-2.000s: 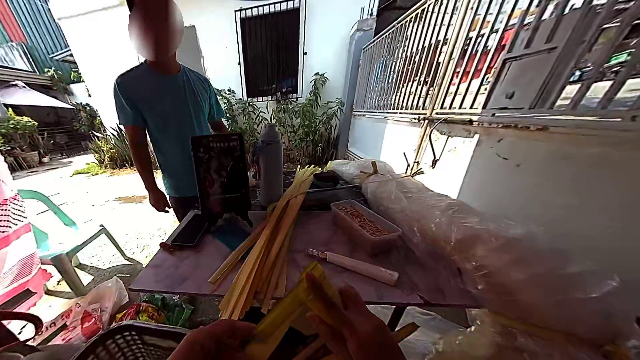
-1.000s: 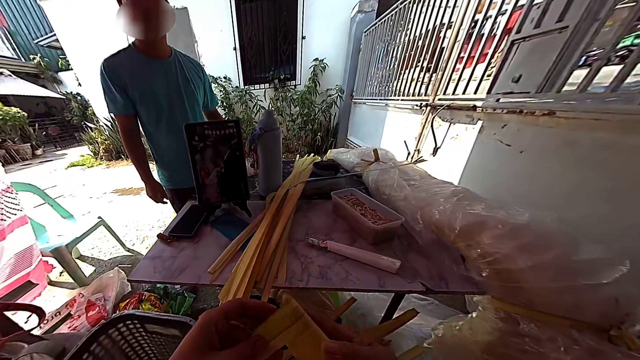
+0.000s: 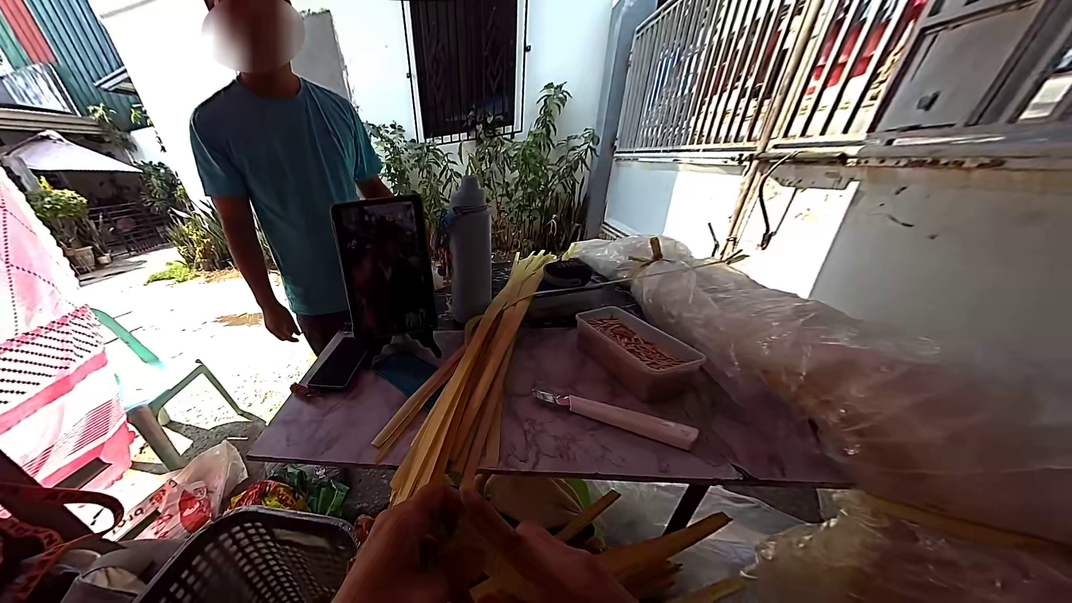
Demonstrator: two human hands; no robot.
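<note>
At the bottom centre, below the table's front edge, my left hand (image 3: 410, 544) and my right hand (image 3: 540, 557) are close together, fingers bent around dried leaf strips (image 3: 645, 557) whose ends stick out to the right. Shadow hides the exact grip. Just beyond my hands, a bundle of long pale leaf strips (image 3: 477, 360) lies across the marble-patterned table (image 3: 553, 448). Right of the bundle is a pink-handled tool (image 3: 632, 420) with a metal tip, its type unclear. Behind it stands a plastic tub (image 3: 641, 352) holding small brown pieces.
A tablet (image 3: 383, 268), a phone (image 3: 337, 362) and a grey bottle (image 3: 470, 251) are on the table's far left part. Plastic-wrapped bundles (image 3: 754, 335) flank the right side. A black plastic basket (image 3: 260, 557) is at lower left. A person (image 3: 280, 167) stands beyond the table.
The folded strip between my hands, plainly visible earlier, is now mostly hidden by my fingers. My hands have come closer together since a second ago.
</note>
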